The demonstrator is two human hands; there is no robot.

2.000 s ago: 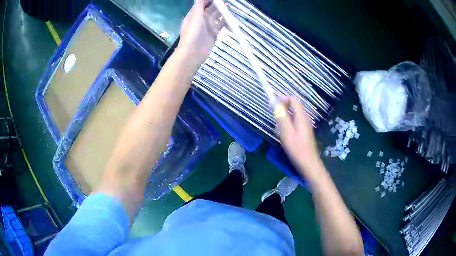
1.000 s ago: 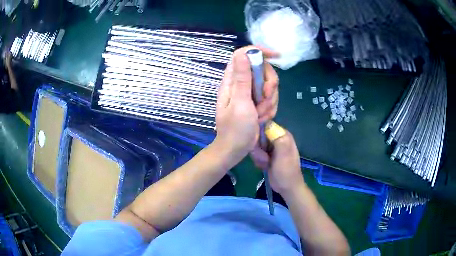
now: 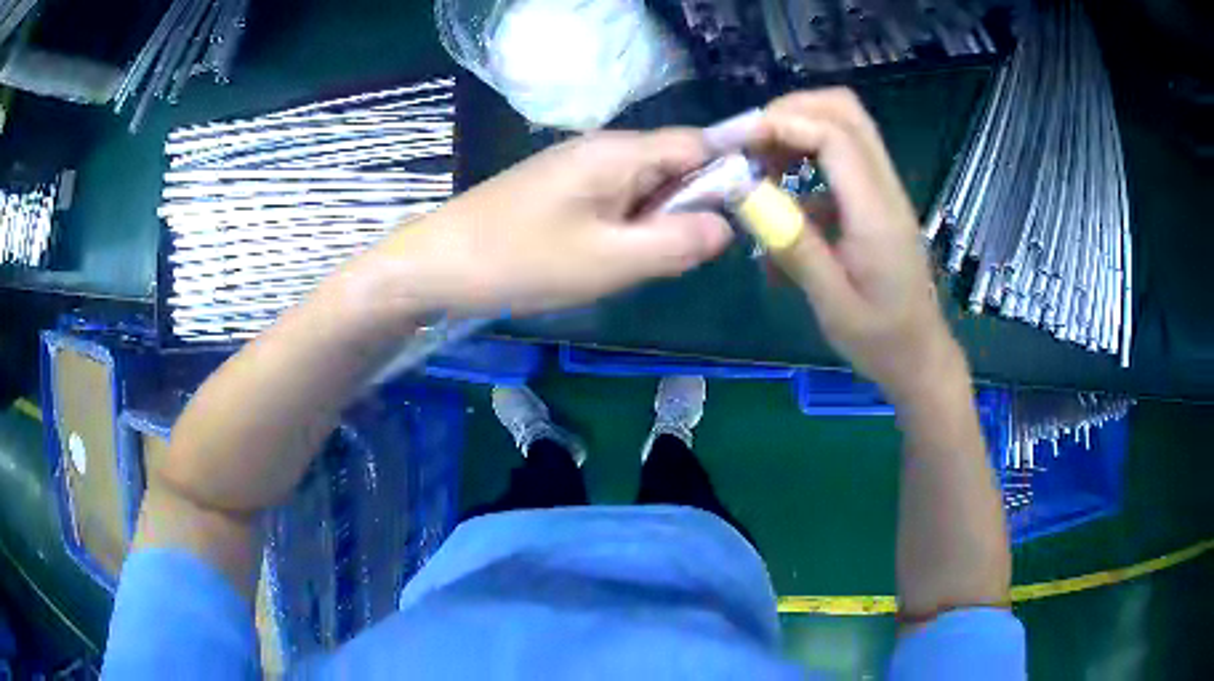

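Observation:
My left hand (image 3: 573,220) is closed around a slim metal tube (image 3: 703,186) in front of my chest. The tube's near end shows between my hands, and its blurred length shows below my left forearm. My right hand (image 3: 865,253), with a yellow band (image 3: 772,217) at the thumb, has its fingertips closed on the tube's end. Whether a small insert is there is too blurred to tell. Small clear-white inserts (image 3: 803,176) on the bench are mostly hidden behind my right hand.
A black tray (image 3: 165,286) of parallel tubes lies left. A clear bag (image 3: 566,60) and dark tube stock (image 3: 852,33) are at the back. A loose tube bundle (image 3: 1052,200) is fanned at right. Blue bins (image 3: 1078,486) and film-wrapped crates (image 3: 373,519) are below the bench edge.
The view has turned right. The tube has gone from upright between my hands to slanting down-left under my left forearm, and my right hand has moved up from its lower part to its end.

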